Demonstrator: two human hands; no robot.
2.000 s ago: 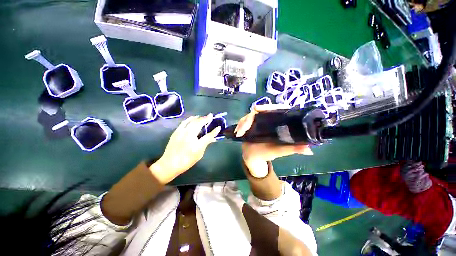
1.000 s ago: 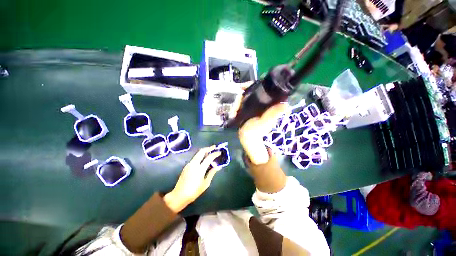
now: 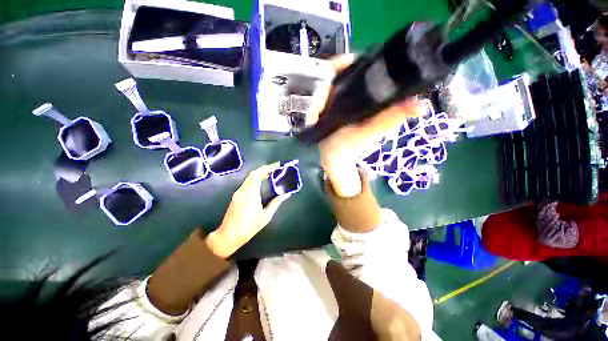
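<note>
My left hand (image 3: 243,212) holds an octagonal housing (image 3: 287,180) with a pale rim and dark centre just above the bench, between thumb and fingers. My right hand (image 3: 347,143) is closed around the thick black electric screwdriver (image 3: 380,78), which is slightly blurred. Its tip points down and left at the front of the white and blue screw feeder (image 3: 257,80). The bit itself is too blurred to make out. The screwdriver is apart from the held housing.
Several housings with ribbon tails (image 3: 125,203) lie at left. A pile of housings (image 3: 407,156) lies right of my right hand. An open white box (image 3: 177,72) stands left of the feeder. Black trays (image 3: 550,140), a clear bag (image 3: 475,76) and a person in red (image 3: 527,233) are at right.
Since the earliest frame, the screwdriver has moved from the held housing up to the feeder's front and is tilted. Since one second ago, the view has shifted; both hands keep their holds.
</note>
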